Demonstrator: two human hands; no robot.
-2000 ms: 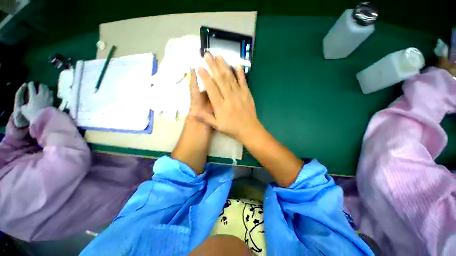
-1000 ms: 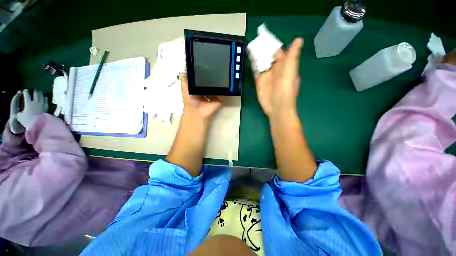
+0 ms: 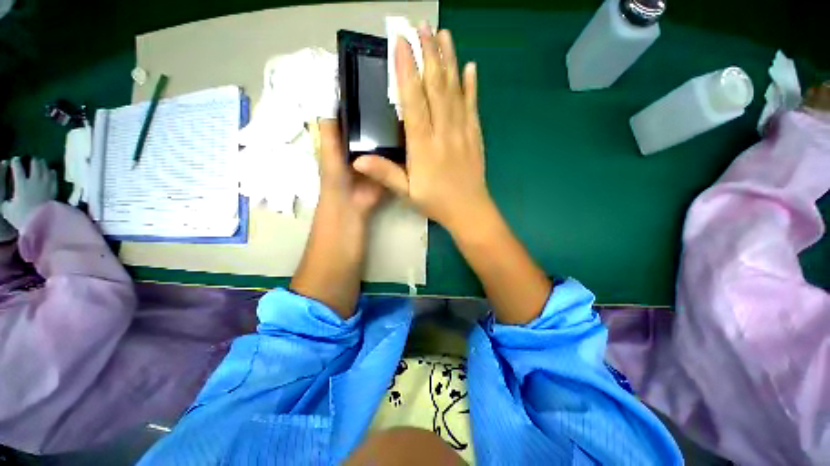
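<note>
The black display unit (image 3: 372, 96) stands over the cardboard in front of me, its grey screen partly showing. My left hand (image 3: 342, 173) holds it from below and behind; most of its fingers are hidden. My right hand (image 3: 440, 136) lies flat over the unit's right side, fingers extended, and covers the button column. A white wiping cloth (image 3: 397, 56) is held under my right fingers against the unit.
Cardboard sheet (image 3: 200, 38) with a white heap (image 3: 287, 118), a ruled form (image 3: 173, 173) on a blue-edged clipboard, and a green pen (image 3: 148, 123). Metal-topped bottle (image 3: 608, 50) and white-capped bottle (image 3: 687, 112) stand right. Persons in pink smocks sit on both sides.
My right hand has moved left from beside the unit onto its right side with the cloth. The unit now looks narrower, turned in my left hand. The whole view has shifted slightly.
</note>
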